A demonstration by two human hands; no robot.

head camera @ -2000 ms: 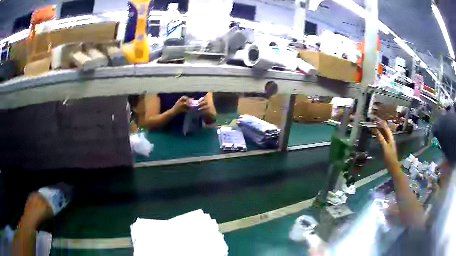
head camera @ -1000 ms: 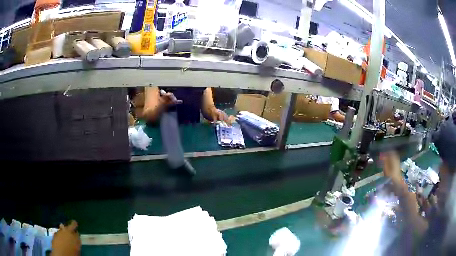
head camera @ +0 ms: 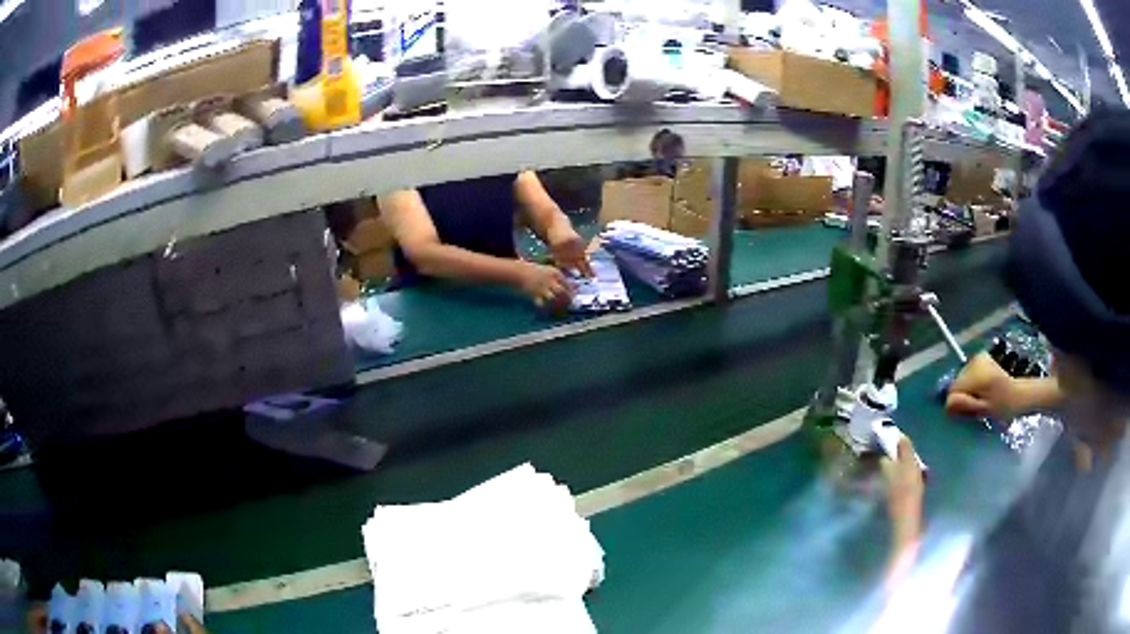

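Note:
A row of several white-blue packages with dark pieces on them stands at the lower left, cut off by the picture's bottom edge. Small bits of skin show at both ends of this row: my left hand at its left end and my right hand at its right end. Only fingertips show, so their grip cannot be told. A loose stack of white sheets lies on the near green bench top at bottom centre, right of the row.
Beyond the pale rail runs the dark green conveyor, with a flat greyish bag on it. A neighbour's hand is at a green press. Opposite, a person's hands touch printed packs. A shelf beam crosses above.
The view has shifted. The hand at lower left has sunk mostly below the edge. The greyish bag now lies farther left on the belt. The neighbour's raised hand has come down to the press.

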